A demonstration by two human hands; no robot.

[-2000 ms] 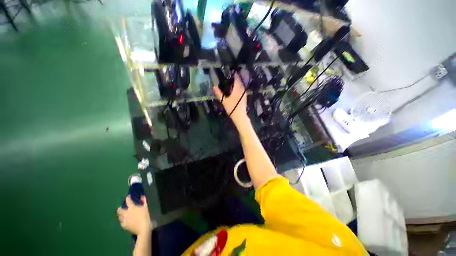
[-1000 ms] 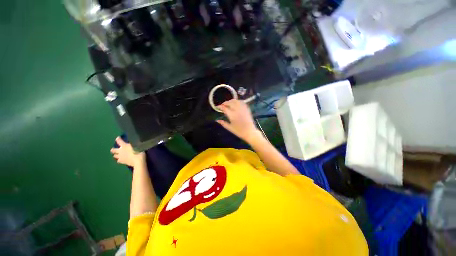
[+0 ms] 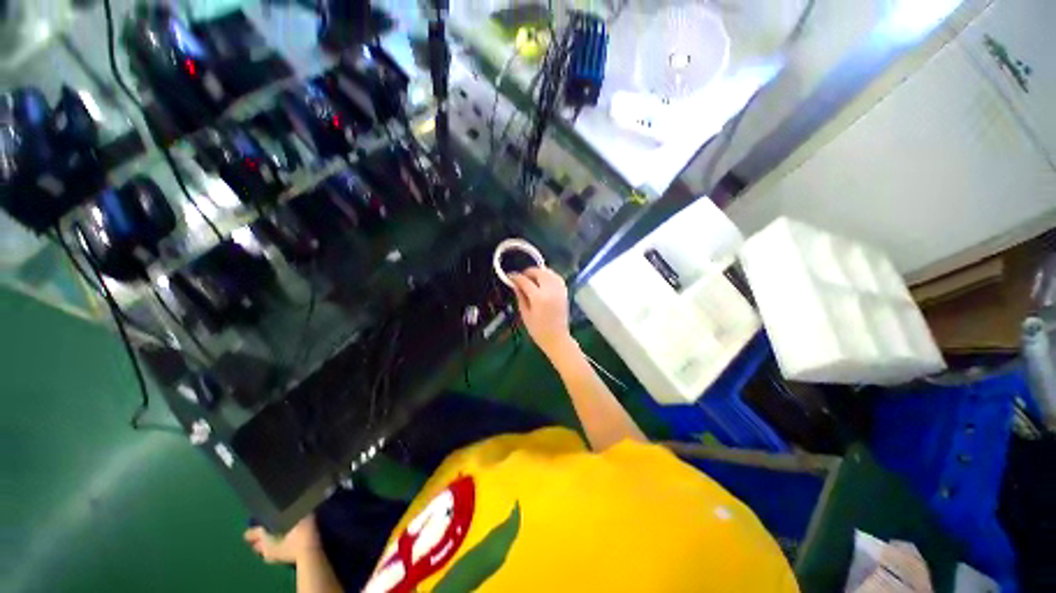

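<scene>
A pale roll of tape (image 3: 518, 262) lies on the dark glossy bench (image 3: 272, 446). My right hand (image 3: 540, 297) is at the roll's near edge, with its fingertips on or just beside the ring. Whether the fingers grip anything is too blurred to tell. My left hand (image 3: 278, 542) is low at the left, beyond the bench's near corner, small and partly hidden. Its grip cannot be made out. Small white bits (image 3: 470, 314) lie near the roll.
Tiered clear shelves hold black camcorders (image 3: 133, 220), some with red lights. An open white foam tray (image 3: 631, 336) holds a dark unit; a second foam block (image 3: 840, 307) stands beside it. A cable bundle with a blue block (image 3: 587, 58) hangs near a white fan (image 3: 681, 56).
The view has turned, bringing the shelves and fan back in. My right hand stays by the tape roll, its fingers closer together. My left hand now shows lower in the picture.
</scene>
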